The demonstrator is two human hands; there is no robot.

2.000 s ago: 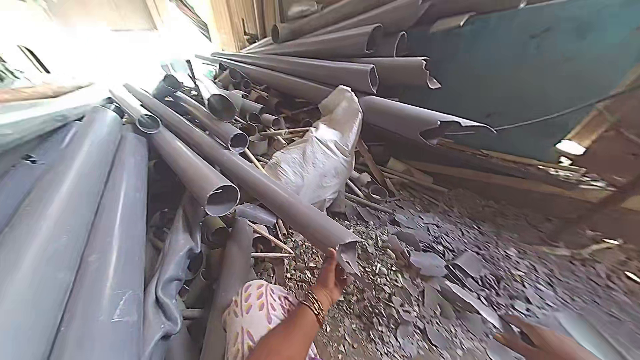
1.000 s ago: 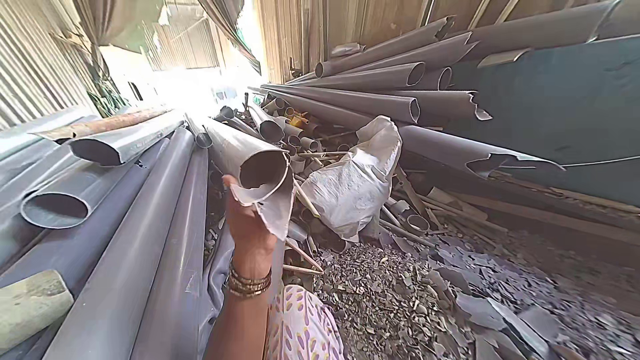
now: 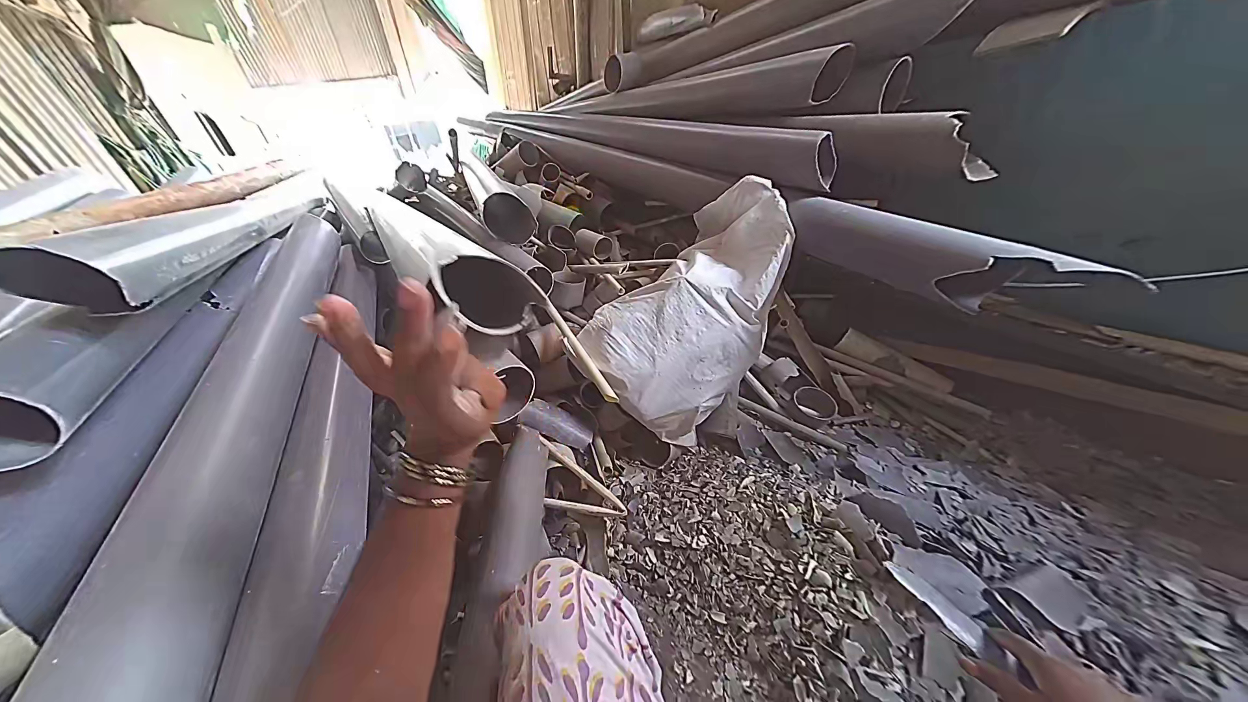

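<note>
My left hand (image 3: 419, 375), with bangles at the wrist, is raised with its fingers apart and holds nothing. Just behind and beside it is the open end of a grey plastic pipe (image 3: 419, 239); whether they touch I cannot tell. At the lower right edge, partly cut off, my right hand (image 3: 1043, 673) is closed around the dark handle end of a flat blade-like tool (image 3: 936, 604), whose exact kind is unclear. The blade lies low over broken grey plastic pieces (image 3: 741, 546). A white woven sack (image 3: 682, 322) rests against the pipe heap ahead.
Long grey pipes (image 3: 185, 468) fill the left side. More pipes (image 3: 682, 146) are stacked at the back right, one with a jagged end (image 3: 907, 244) jutting out. Short pipe offcuts (image 3: 575, 244) and thin sticks (image 3: 575, 356) lie between. A patterned cloth (image 3: 580, 634) covers my knee.
My left hand has let go of the broken pipe end it held one second ago, and its fingers have spread. The view has swung left since two seconds ago.
</note>
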